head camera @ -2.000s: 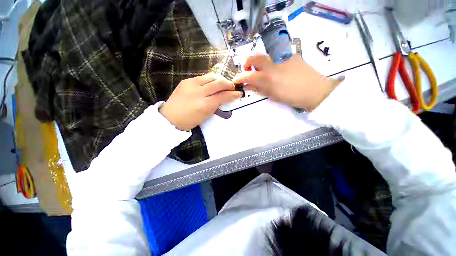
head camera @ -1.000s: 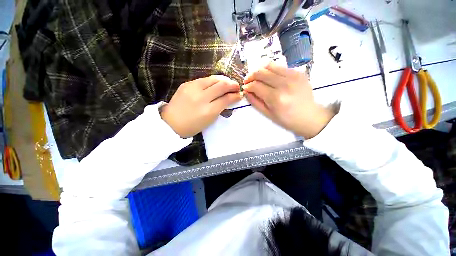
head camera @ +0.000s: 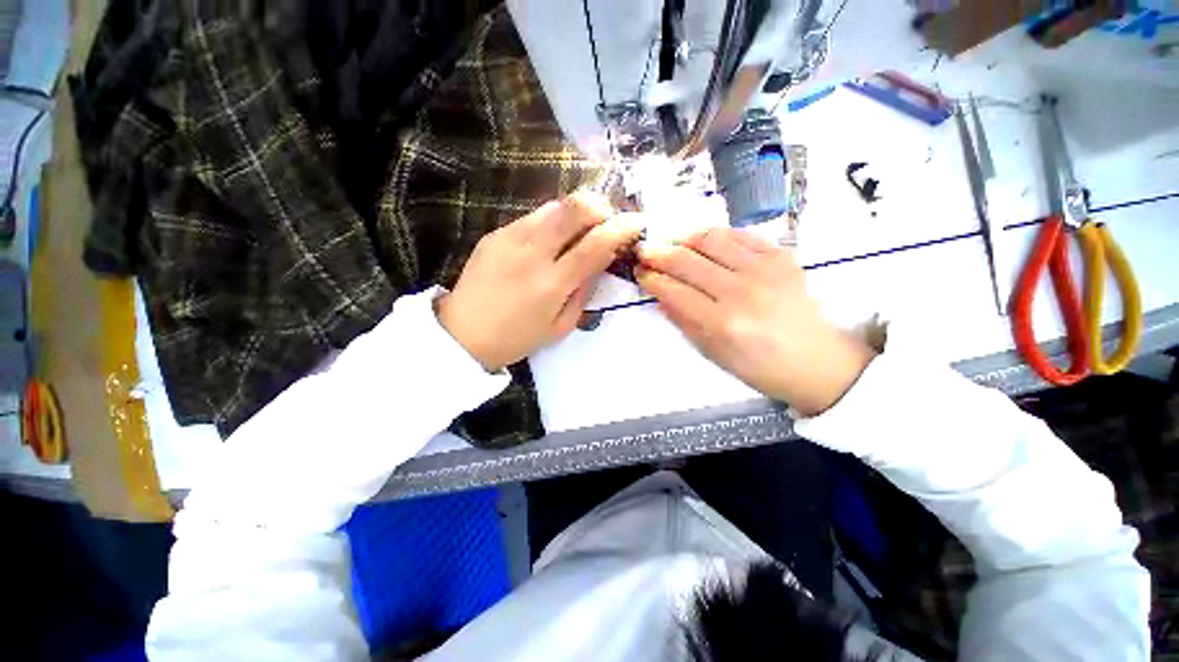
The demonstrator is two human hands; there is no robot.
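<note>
A dark plaid garment piece (head camera: 297,194) with a cream-yellow check lies in a large heap left of the needle. Its narrow end reaches the sewing machine's presser foot area (head camera: 634,162), where a bright light shines. My left hand (head camera: 537,278) and my right hand (head camera: 750,304) meet just in front of the foot. Their fingertips pinch a small dark edge of the plaid garment piece between them. The fingers hide most of that edge. A grey-blue round knob (head camera: 754,175) stands just right of the foot.
Red- and yellow-handled shears (head camera: 1067,298), tweezers (head camera: 983,207) and a red-blue tool (head camera: 899,96) lie at the right. Dark scraps (head camera: 864,185) lie near the knob. Cardboard with yellow tape (head camera: 97,375) and other shears (head camera: 44,420) are at the left. A blue crate (head camera: 431,563) is below the ruler-marked edge (head camera: 608,449).
The camera view has shifted. My hands stay together at the small edge in front of the foot, with the fingertips changing position; my right hand's fingers now lie flatter.
</note>
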